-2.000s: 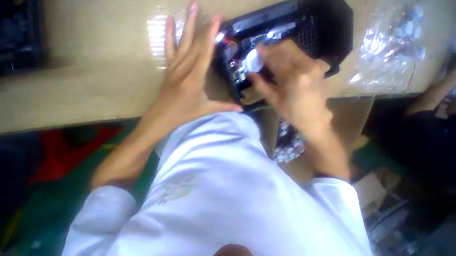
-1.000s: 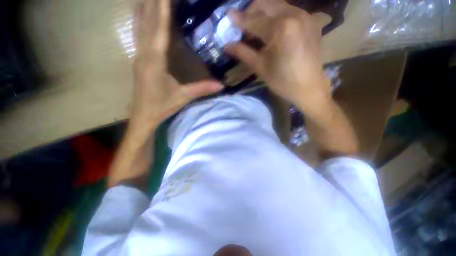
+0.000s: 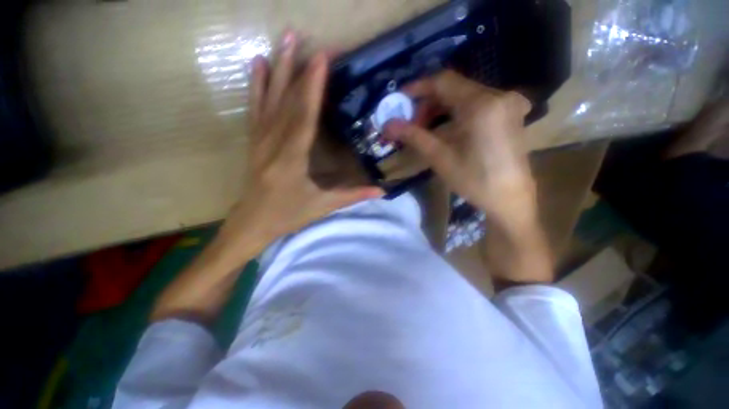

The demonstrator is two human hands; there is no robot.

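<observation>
A black plastic housing (image 3: 523,48) lies open side up at the bench's front edge, slanting up to the right. My right hand (image 3: 480,132) is over it and holds a white round part (image 3: 393,110) between thumb and fingers, at the housing's left part. Whether the disc touches the housing I cannot tell. My left hand (image 3: 292,152) is at the housing's left end, fingers spread, with the thumb at its near corner; it grips nothing. The wires are too blurred to make out.
A shiny tape patch (image 3: 232,60) is on the cardboard-covered bench (image 3: 120,160) at left. Clear plastic (image 3: 639,48) lies at right. Below the bench edge is a cardboard box (image 3: 559,188) with white parts (image 3: 465,228). Another person's arm (image 3: 703,132) is at far right. Dark things stand at far left.
The view swung and came back, so the housing shows more fully again. My right hand still holds the white disc over the housing; my left hand stays at its left end.
</observation>
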